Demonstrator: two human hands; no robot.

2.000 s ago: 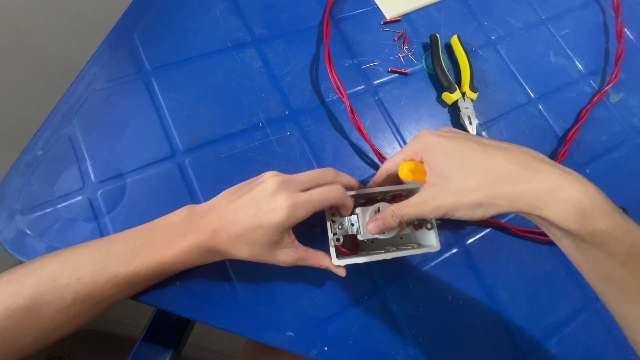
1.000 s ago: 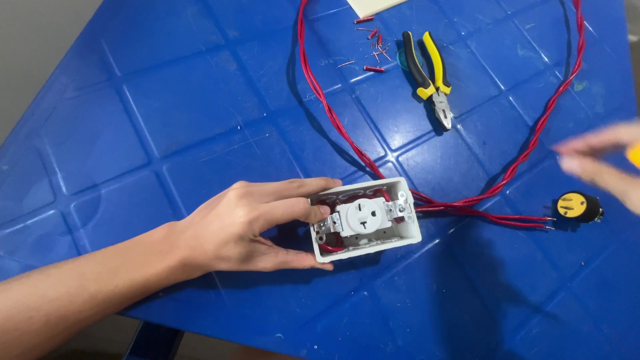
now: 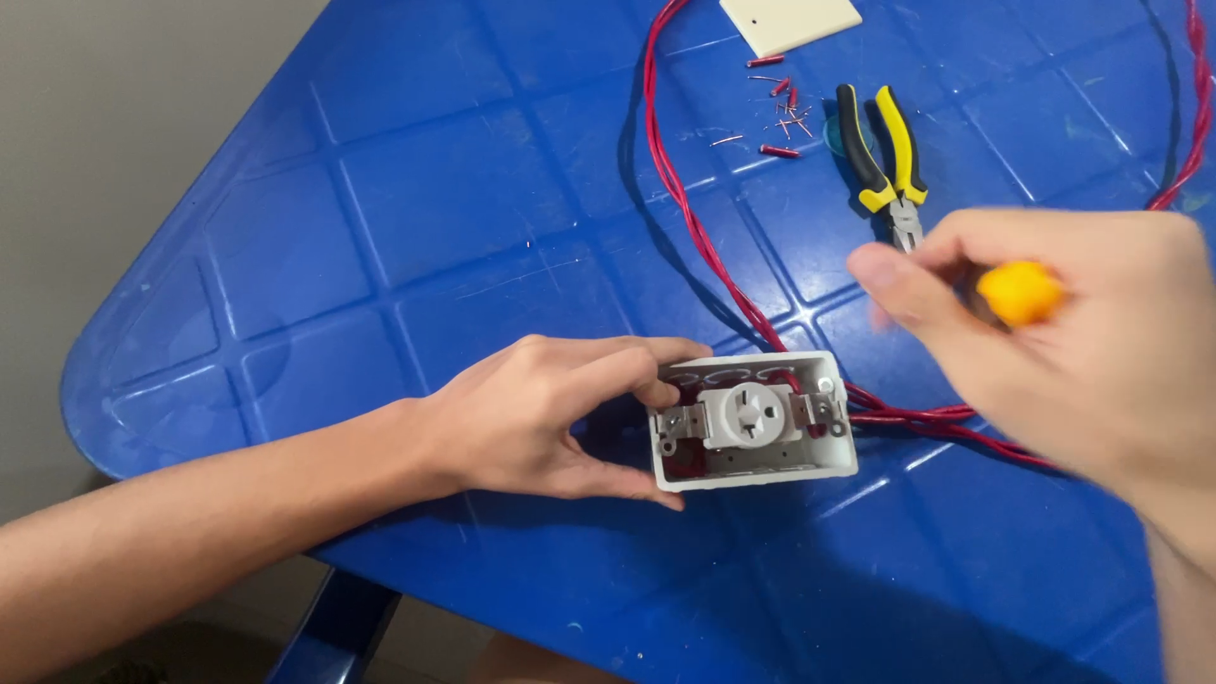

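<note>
A white plastic electrical box (image 3: 760,477) lies open side up on the table, with a white receptacle (image 3: 756,415) on metal mounting ears inside it. My left hand (image 3: 560,418) grips the box's left end, fingers on the upper wall and thumb at the lower corner. Red wires show inside the box, and twisted red wires (image 3: 698,233) pass behind and out to its right. My right hand (image 3: 1064,342), slightly blurred, is raised to the right of the box, closed around a tool with an orange-yellow handle (image 3: 1021,294); the rest of that tool is hidden.
Combination pliers (image 3: 882,157) with black and yellow handles lie beyond the box. Red insulation scraps and copper bits (image 3: 779,151) are scattered to their left, below a cream cover plate (image 3: 790,23). The blue plastic table (image 3: 456,180) has its edge toward the left and front.
My right hand left the box, went right near a black and yellow plug, and is now back closer to the box. The plug is no longer visible. My left hand still holds the box.
</note>
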